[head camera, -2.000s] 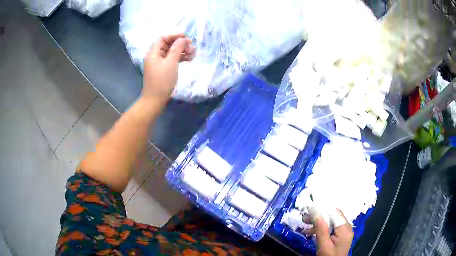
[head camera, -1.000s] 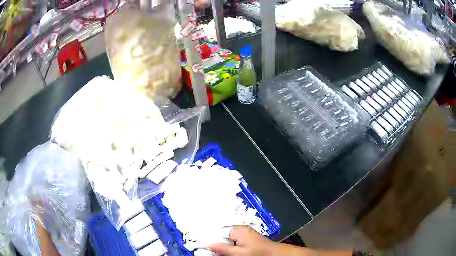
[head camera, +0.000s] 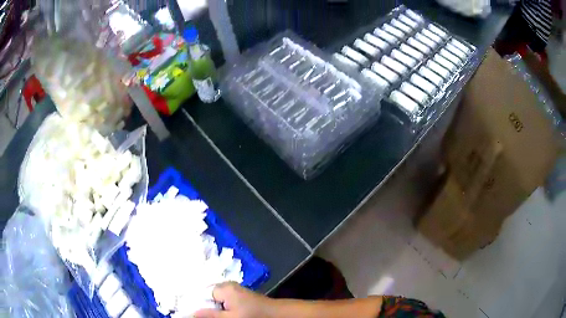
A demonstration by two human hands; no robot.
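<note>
A loose heap of white inserts (head camera: 180,248) fills the right blue tray (head camera: 253,271). My right hand (head camera: 239,302) is at the near edge of the heap, at the bottom of the view, with fingers bent; whether it grips a piece is hidden by blur and glare. White packed units (head camera: 112,290) lie in a row in the left blue tray (head camera: 79,299), cut off by the bottom edge. An open poly bag of cream blocks (head camera: 93,186) stands behind the trays. My left hand is not in view.
Stacked clear trays (head camera: 304,102) and a filled blister tray (head camera: 406,62) lie on the black bench (head camera: 267,192). A bottle (head camera: 202,68), a green-red packet (head camera: 167,74) and a metal upright stand behind. A large poly bag (head camera: 31,267) is at left. A brown carton (head camera: 490,161) is beyond the bench edge.
The view has swung right, bringing the blister trays and carton closer to the middle. My left hand has gone out of view. My right hand remains at the near edge of the heap.
</note>
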